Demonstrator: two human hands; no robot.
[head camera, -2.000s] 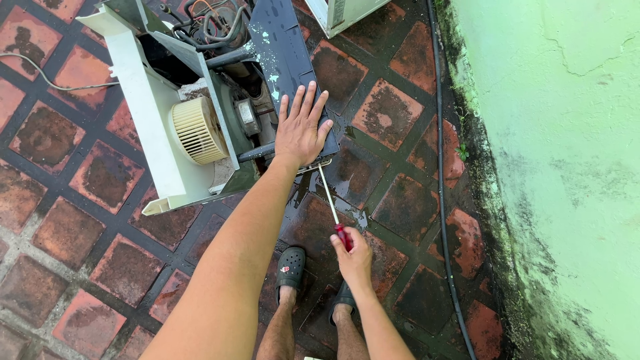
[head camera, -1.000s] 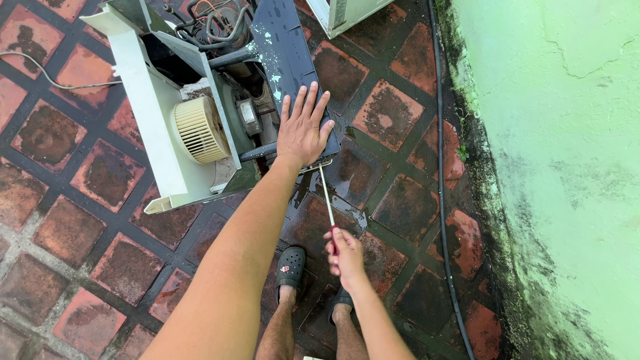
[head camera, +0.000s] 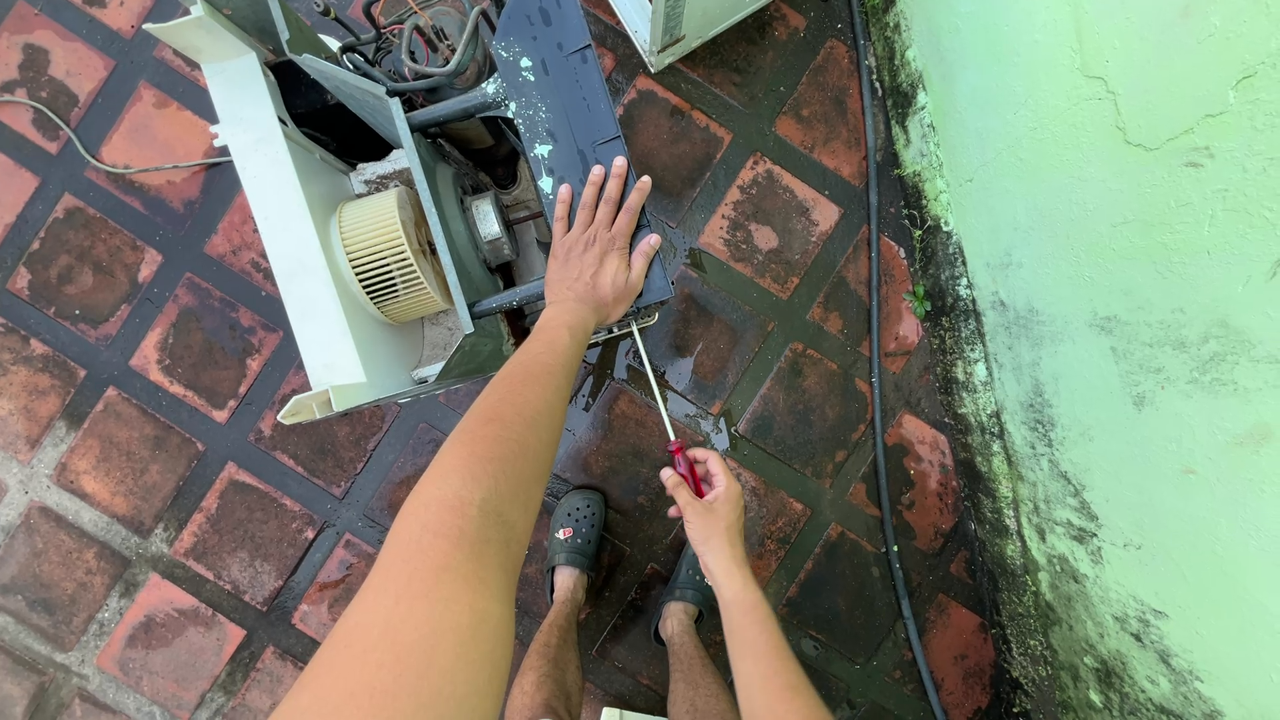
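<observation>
My left hand (head camera: 600, 245) lies flat with its fingers spread on the dark panel (head camera: 565, 100) of an opened air conditioner unit. My right hand (head camera: 712, 505) grips the red handle of a long screwdriver (head camera: 656, 385). The screwdriver's tip meets the unit's lower right edge, at a thin metal rim (head camera: 640, 322) just below my left hand; the screw itself cannot be made out. Left of the panel, a cream blower wheel (head camera: 395, 255) and a fan motor (head camera: 490, 228) are exposed. Copper-type tubes (head camera: 440, 65) and wires show at the unit's top.
Wet terracotta tiles (head camera: 130, 460) lie under the unit. A light-coloured metal casing (head camera: 690, 25) stands at the top edge. A black hose (head camera: 877, 350) runs along the mossy foot of a green wall (head camera: 1130, 300). My feet in dark clogs (head camera: 576, 530) are below the unit.
The fingers of my right hand have shifted their hold around the screwdriver handle. My left hand stays on the dark panel, and the unit has not plainly moved.
</observation>
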